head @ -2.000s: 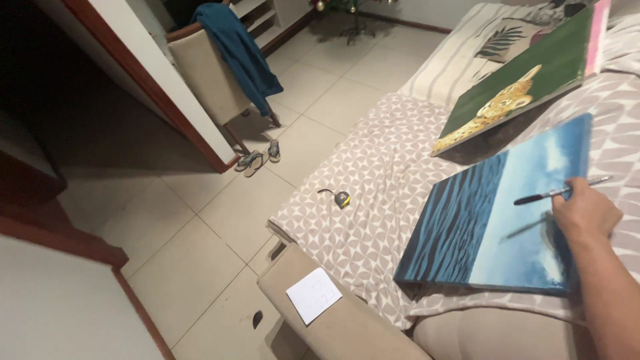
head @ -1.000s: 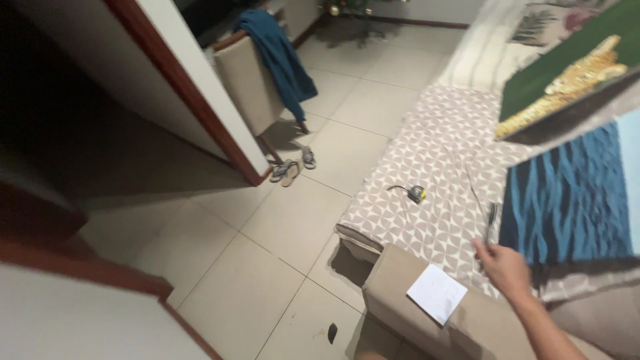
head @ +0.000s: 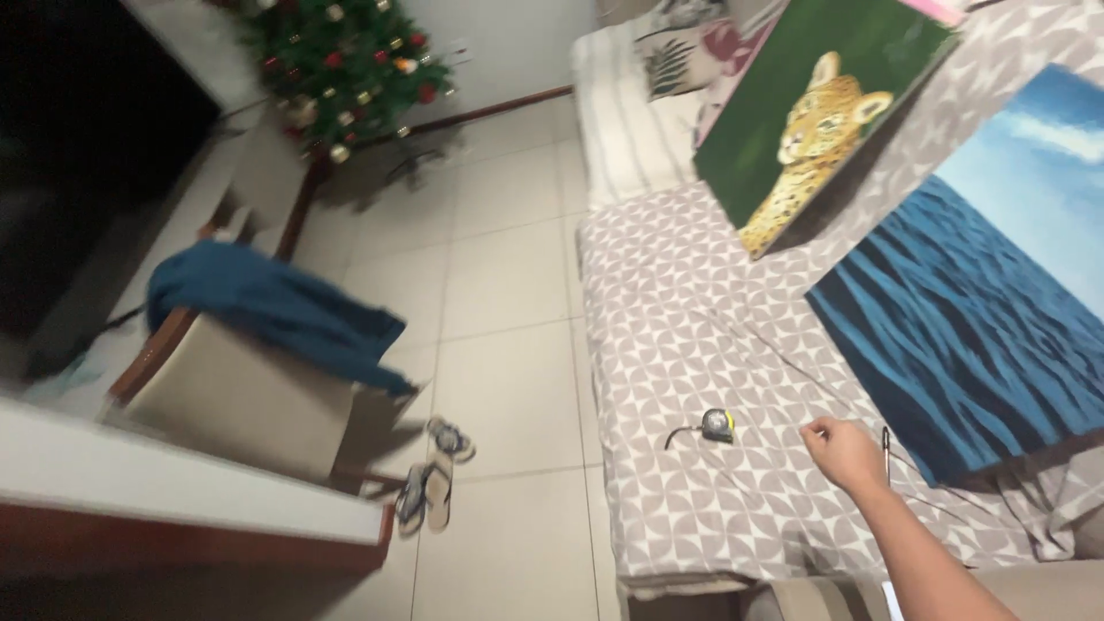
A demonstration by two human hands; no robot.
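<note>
My right hand [head: 843,453] hovers at or just above the patterned sofa cover [head: 664,517], its fingers loosely curled with nothing visible in them. Just right of it, a dark pen [head: 886,453] lies beside the lower edge of the canvas painting of sea and sky [head: 975,336]. A tape measure [head: 717,425] with a black strap rests on the cover to the left of the hand. Further back lies a canvas painting of a spotted cub on green [head: 811,129]. Part of a white paper [head: 893,601] shows beside my forearm. My left hand is out of view.
On the tiled floor [head: 509,379] left of the sofa are sandals [head: 438,492] and a chair [head: 237,392] with a blue cloth [head: 276,302] over it. A decorated Christmas tree [head: 345,69] stands at the back, near a pillow [head: 677,60] on the sofa.
The pen, held over the sea painting two seconds ago, now lies on the cover, out of my right hand. That hand has come off the painting toward the tape measure. The view has turned.
</note>
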